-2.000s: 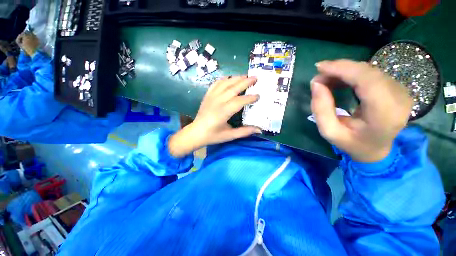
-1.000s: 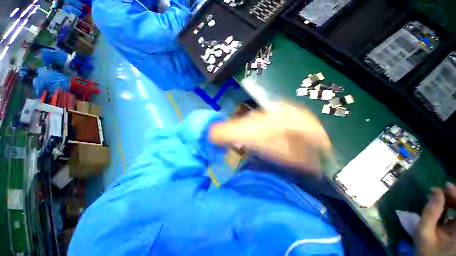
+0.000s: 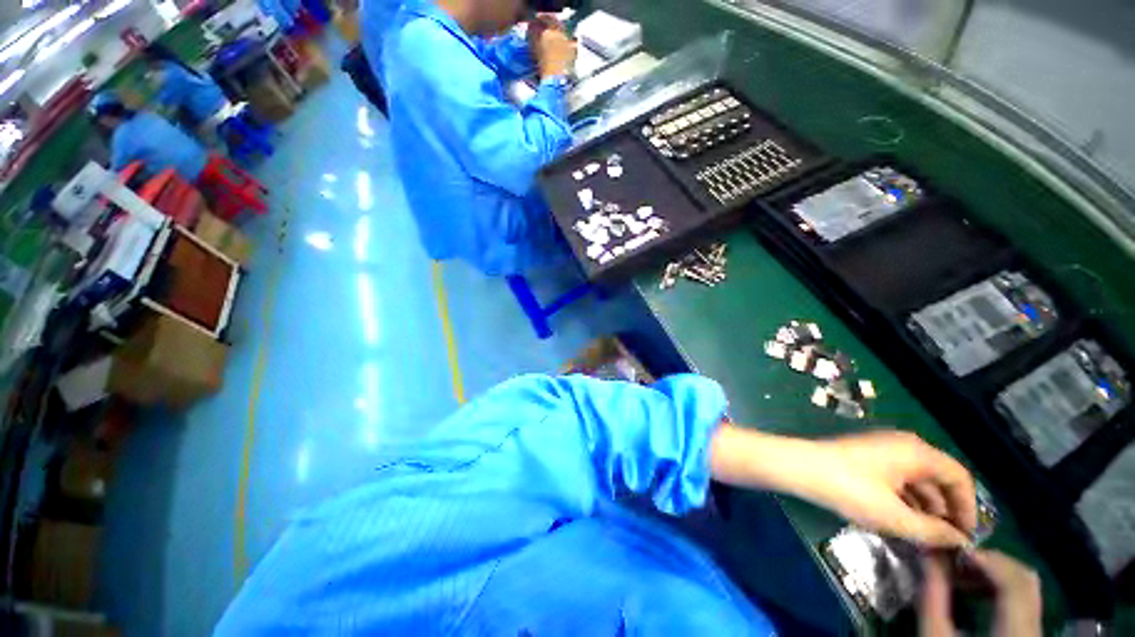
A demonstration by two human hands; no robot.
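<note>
A phone mid-frame [image 3: 871,569] lies on the green mat at the lower right, its upper part covered by my hands. My left hand [image 3: 890,485] reaches over it with curled fingers. My right hand [image 3: 983,600] is beside it at the bottom edge, blurred and cut off. The fingertips of both hands come close together over the phone; whether they hold a small part cannot be told. A loose pile of small silver and white modules [image 3: 819,366] lies on the mat beyond my left forearm.
A black phone tray [image 3: 915,268] holds phones in a row along the right. A black parts tray [image 3: 678,205] holds scattered white bits and rows of small parts. A heap of thin parts [image 3: 695,266] lies beside it. A person in a blue smock [image 3: 461,137] sits at the upper left.
The view has swung left, showing more floor and trays. My left hand has moved from the near side back over the phone, and my right hand has come in to meet it.
</note>
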